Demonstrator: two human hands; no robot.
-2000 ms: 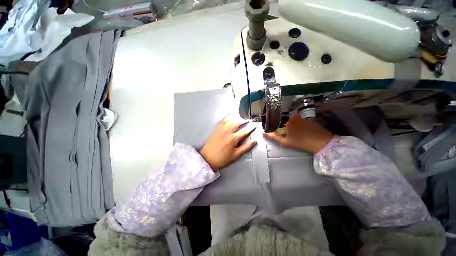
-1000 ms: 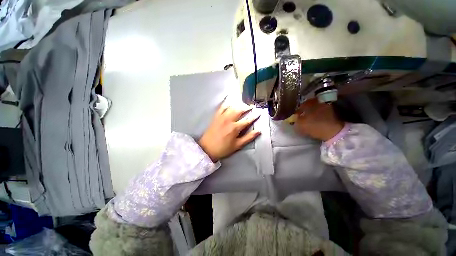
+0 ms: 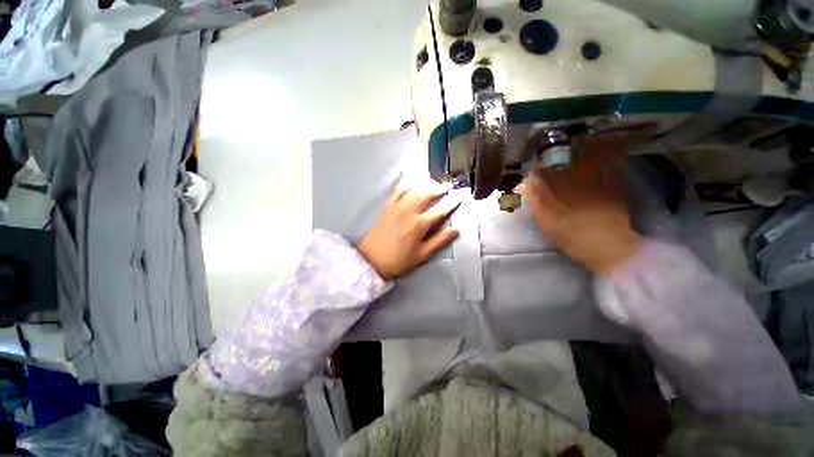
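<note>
A grey garment panel [image 3: 553,294] lies on the table under the machine. A narrow grey placket strip [image 3: 469,263] runs down it from the needle area. My left hand [image 3: 409,234] lies flat on the panel, left of the needle, fingers spread and pointing at the brightly lit presser foot area. My right hand [image 3: 585,205] is blurred and raised beside the machine head, right of the needle; whether its fingers hold anything is not clear. A small brass-coloured knob [image 3: 510,202] shows between the guard and my right hand. Glare hides the needle.
The cream sewing machine head [image 3: 571,67] with its teal stripe stands above the work. A curved metal guard [image 3: 490,143] hangs at its front. A layered stack of grey panels [image 3: 125,214] is at the left. A crumpled white bag [image 3: 62,40] lies upper left. Grey cloth [image 3: 785,245] lies far right.
My right hand has moved from low by the needle to the right and up against the machine head, uncovering the brass knob. My left hand stays on the panel. The camera view has shifted.
</note>
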